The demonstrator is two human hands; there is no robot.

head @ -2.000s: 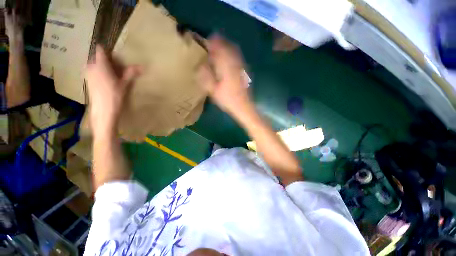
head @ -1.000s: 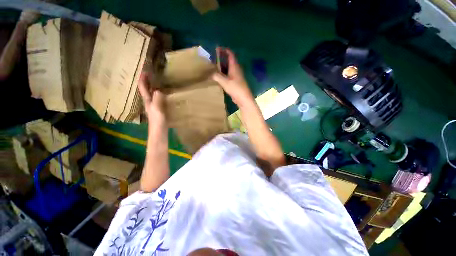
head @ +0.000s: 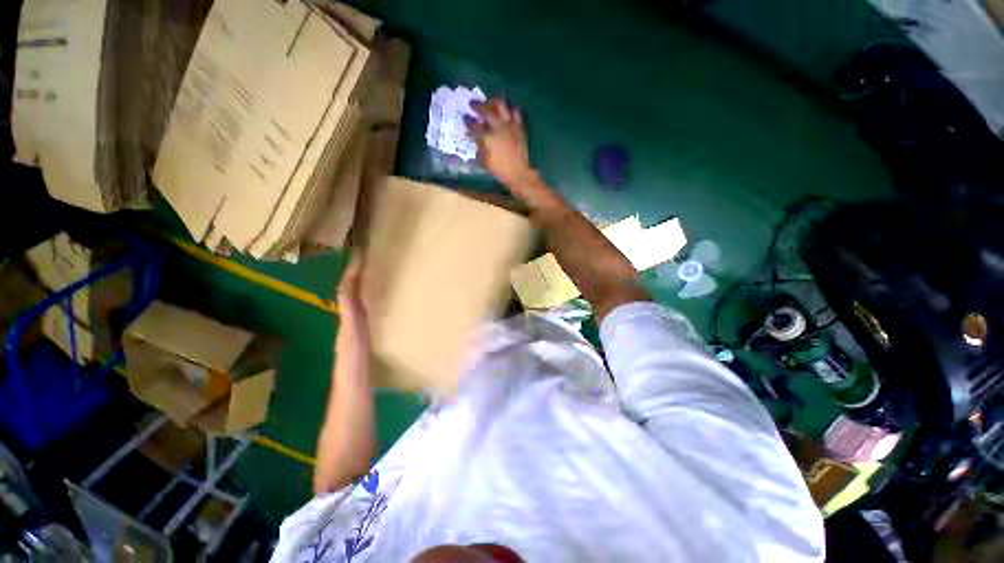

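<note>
My left hand (head: pixel 355 302) is at the left side of a brown carton (head: pixel 443 275) and holds it close to my body; the carton is slightly blurred. My right hand (head: pixel 501 138) is stretched forward with fingers spread, its fingertips at the right edge of a loose pile of small white printed slips (head: pixel 450 123) on the green bench. Whether it grips a slip cannot be told. A thick stack of flat carton blanks (head: pixel 259 121) lies to the left of the slips.
Another carton stack (head: pixel 66 99) stands far left. On the bench are a dark round pad (head: pixel 611 165), pale card strips (head: pixel 547 282), a fan blade (head: pixel 691 269) and a motor unit (head: pixel 837 374). A black housing (head: pixel 919 297) is at right. A blue trolley (head: pixel 55 374) and open carton (head: pixel 198 363) are lower left.
The carton, earlier between both hands with a flap raised, is now at my left hand only, nearer my body. My right hand has let go and moved forward to the slips.
</note>
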